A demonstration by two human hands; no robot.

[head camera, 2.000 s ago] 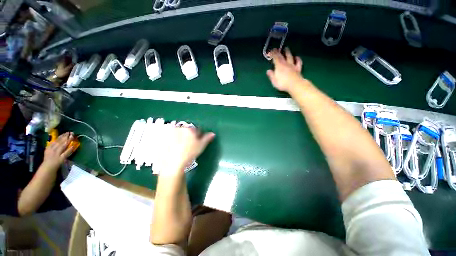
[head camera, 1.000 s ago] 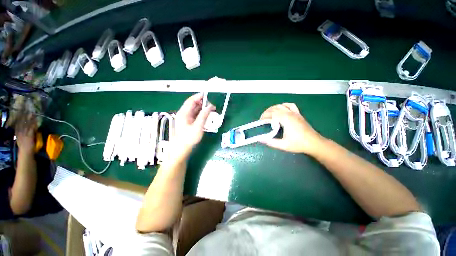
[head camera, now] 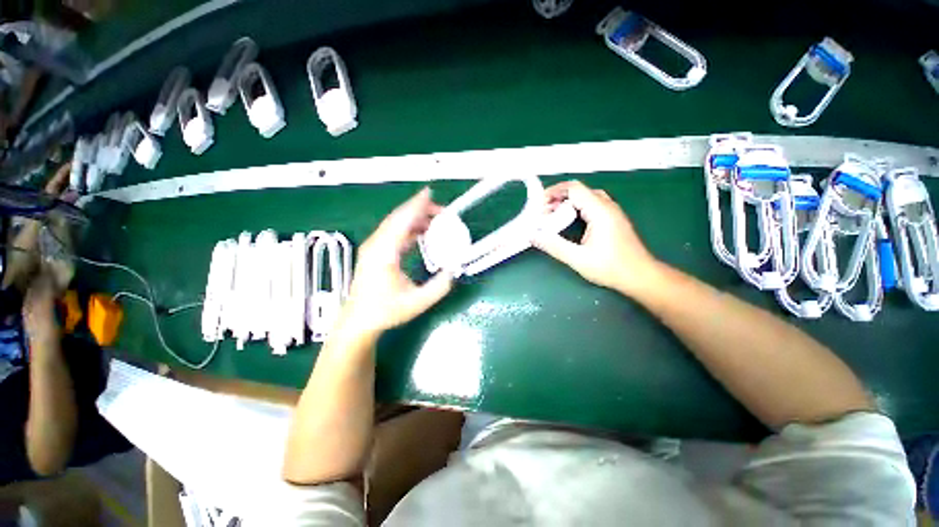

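Note:
A white coiled cable (head camera: 494,254) is held tilted above the green bench, with a solid white block at its left end. My left hand (head camera: 389,270) is around that end, its thumb below and its blurred fingers above. My right hand (head camera: 602,239) grips the loop's right end between thumb and fingers. No blue band shows on the held loop; whether a second loop lies against it, I cannot tell. A row of white units (head camera: 270,288) stands side by side on the bench at left. Overlapping blue-marked units (head camera: 762,216) lie at right.
Beyond the pale metal rail (head camera: 391,168), plain-ended units (head camera: 332,103) and blue-marked units (head camera: 654,49) lie on the belt. A carton (head camera: 412,463) and a white sheet (head camera: 196,427) are below the bench edge. Another person's arm (head camera: 43,381) and orange objects are at left.
The separate blue-marked loop in my right hand no longer shows. Both hands now meet at one tilted loop, its white-block end toward my left hand. The belt units have shifted left in view.

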